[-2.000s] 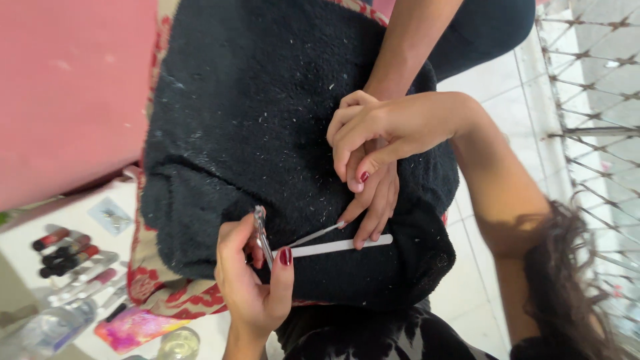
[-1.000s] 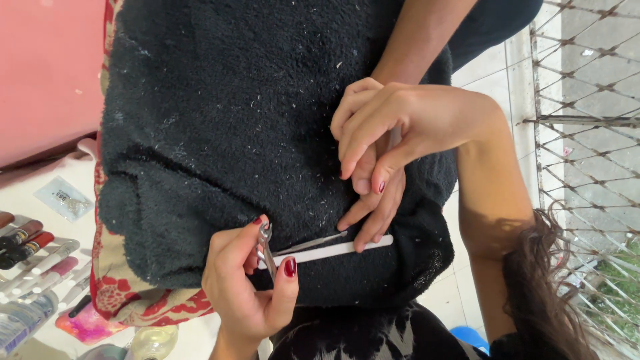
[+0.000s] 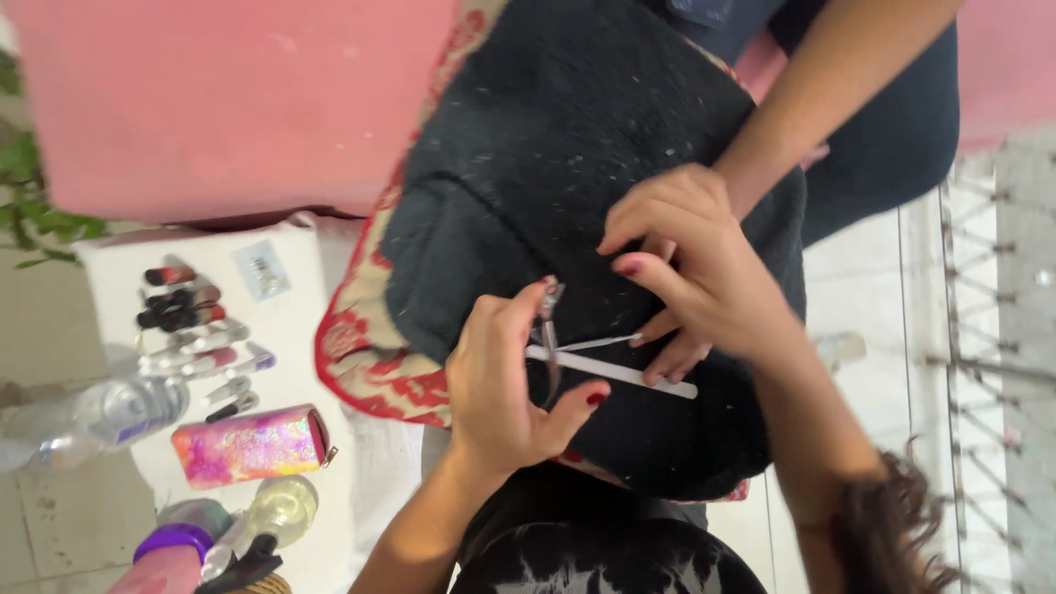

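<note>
My left hand (image 3: 511,379) holds metal cuticle nippers (image 3: 550,318) between thumb and forefinger, above a black towel (image 3: 511,214) dotted with pale flecks. To the right, my right hand (image 3: 693,247) lies over another person's hand (image 3: 681,351), its thumb and fingers bent around that person's fingers; the exact hold is partly hidden. A white nail file (image 3: 627,373) lies slantwise on the towel, beside a slim metal manicure tool (image 3: 598,342). The other person's fingertips rest close to both, one touching or nearly touching the tool's tip.
Under the towel is a red-and-beige floral cushion (image 3: 351,346). On the left, a white-covered surface (image 3: 322,462) holds several nail polish bottles (image 3: 177,309), a colorful zip pouch (image 3: 247,445), a plastic bottle (image 3: 132,408) and a jar of yellowish liquid (image 3: 283,507). Metal lattice (image 3: 982,363) stands at right.
The view has swung, showing more of the left side. My left hand, still holding the nippers, has opened its thumb farther from the forefinger. My right hand stays at the other person's hand.
</note>
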